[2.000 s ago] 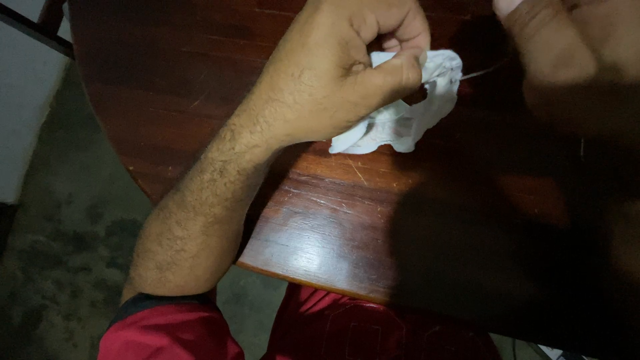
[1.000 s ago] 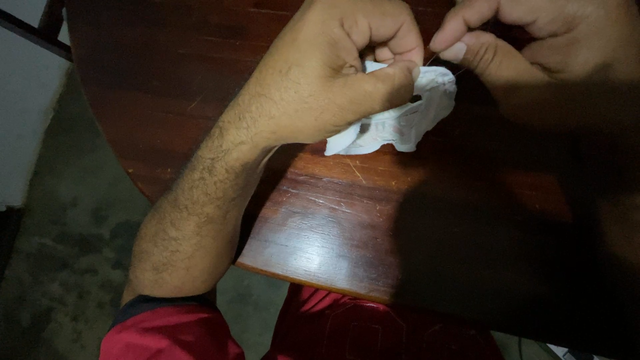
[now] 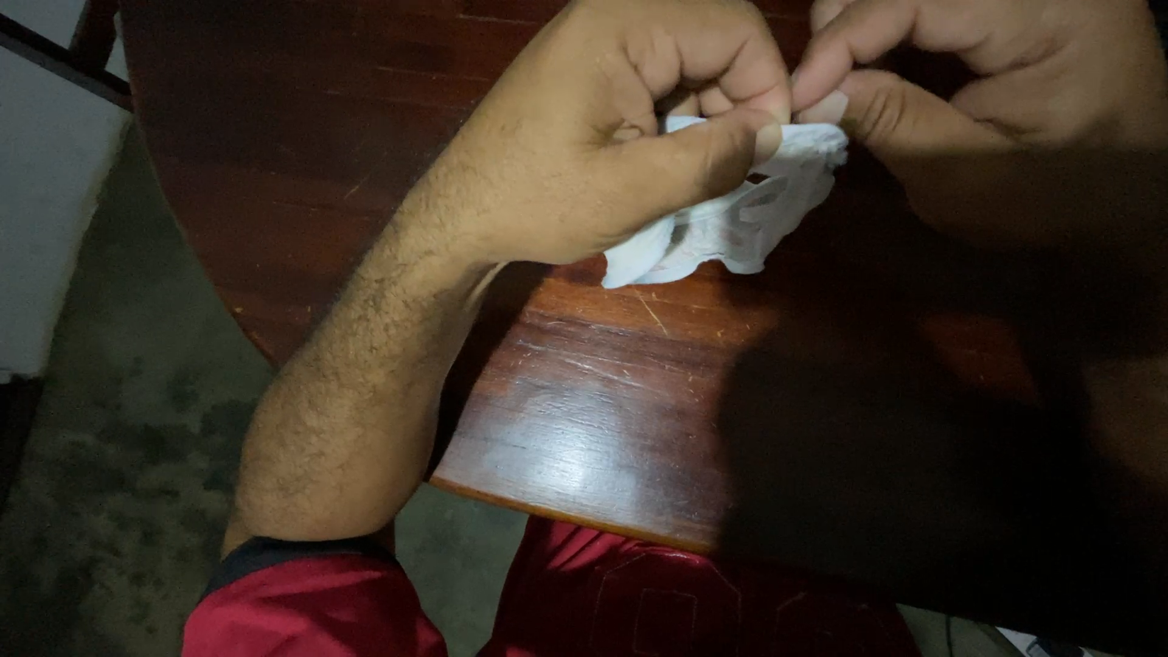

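Observation:
My left hand [image 3: 666,119] pinches a small piece of white cloth [image 3: 730,224] between thumb and forefinger, just above the table. The cloth hangs in folds below the fingertips and has a dark gap near its middle. Close against the left fingertips, on the right, my right hand [image 3: 903,82] has its thumb and forefinger pressed together at the cloth's upper edge. A thin thread shows at those fingers in the earlier views; now whatever is between them is hidden.
A dark, glossy wooden table [image 3: 584,438] with a curved edge lies under both hands. Deep shadow covers its right side. Concrete floor [image 3: 137,456] shows at the left, and red clothing [image 3: 675,593] lies below the table's near edge.
My right hand has come in from the upper right, and its fingertips now meet those of my left hand. The left hand keeps its pinch on the cloth, almost unmoved.

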